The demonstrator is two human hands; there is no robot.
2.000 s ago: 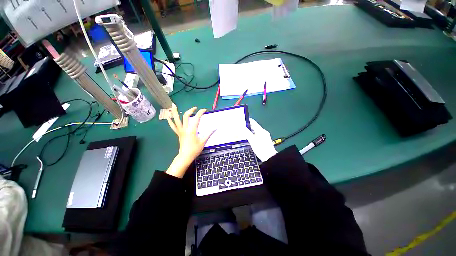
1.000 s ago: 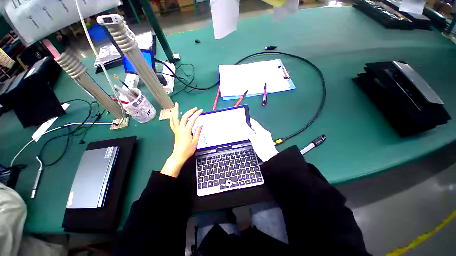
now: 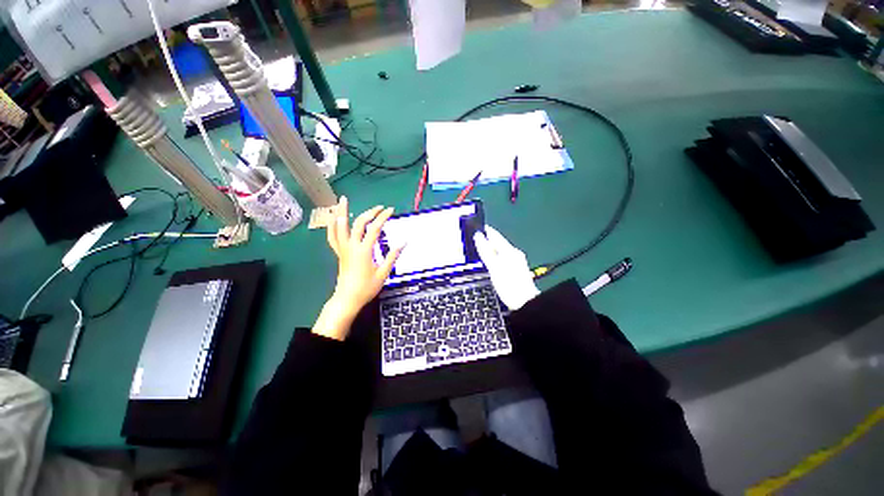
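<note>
An open mini laptop (image 3: 445,327) sits on a black foam pad (image 3: 436,387) in front of me. Its screen (image 3: 426,240) is lit white with a dark patch near the right edge. My left hand (image 3: 361,257), bare with fingers spread, is over the left part of the screen; a finger is at the display. My right hand (image 3: 506,267), in a white glove, is at the screen's right edge; its fingers are partly hidden, so a grip is unclear. A short white lead with a black-and-silver block (image 3: 609,277) lies to the right, near a yellow-marked connector (image 3: 541,272).
A clipboard (image 3: 494,150) with paper and pens lies behind the laptop. A pen cup (image 3: 270,205) and ribbed posts (image 3: 267,116) stand left. Closed laptops lie left (image 3: 182,339) and right (image 3: 812,160) on black pads. A black cable (image 3: 630,165) loops right. Another person's sleeve shows at left.
My left hand moved left from the screen's middle, then a finger came back over the display. A dark patch has appeared at the screen's right. My right hand has barely moved.
</note>
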